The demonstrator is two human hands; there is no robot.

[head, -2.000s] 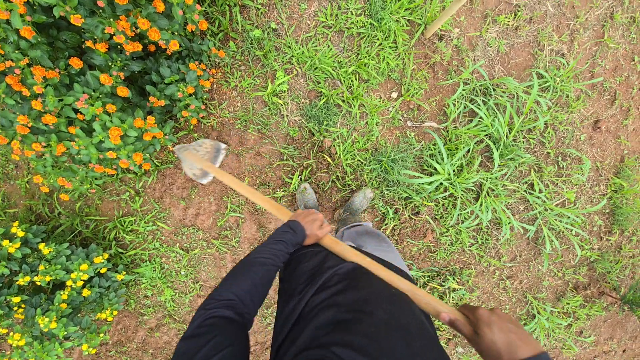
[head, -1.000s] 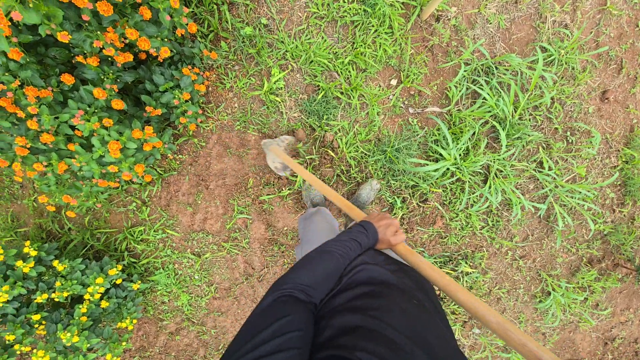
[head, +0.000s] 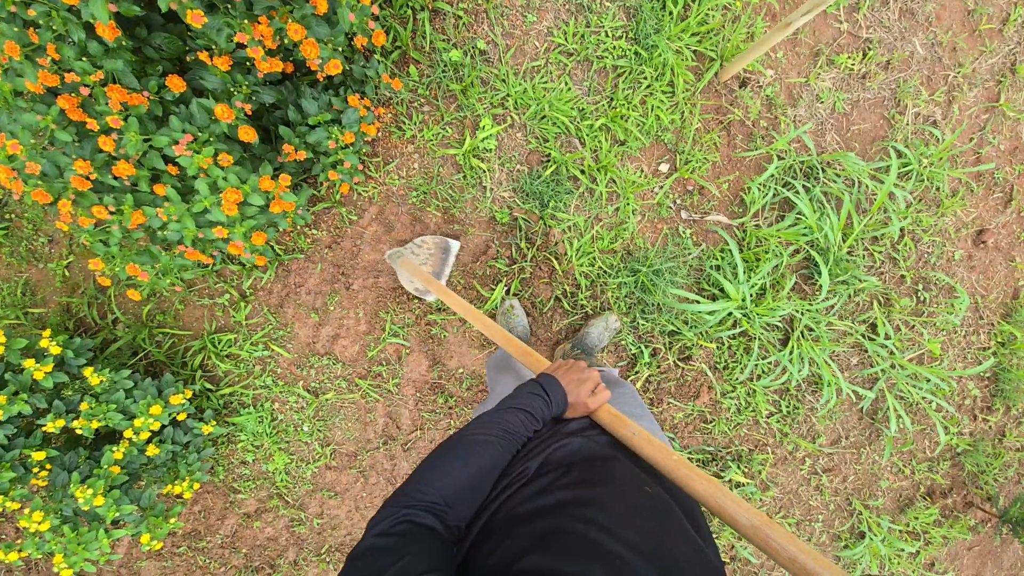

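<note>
A garden hoe with a long wooden handle [head: 688,476] crosses the view from the lower right toward the middle left. Its worn metal blade [head: 428,266] is over bare reddish soil, left of my boots [head: 592,338]. My left hand [head: 578,387] is closed around the handle in front of my waist, with the back of the hand upward. The handle's far end runs out of the frame at the bottom right. My right hand is outside the picture.
A lantana bush with orange flowers [head: 228,112] fills the upper left, and a yellow-flowered bush [head: 88,448] the lower left. Tall grass [head: 832,296] grows in clumps at the right. A wooden pole [head: 772,40] enters at the top right.
The blade was beside the orange-flowered bush two seconds ago, came close to the boots, and is now somewhat farther left of them. My right hand, seen on the handle two seconds ago, has left the view.
</note>
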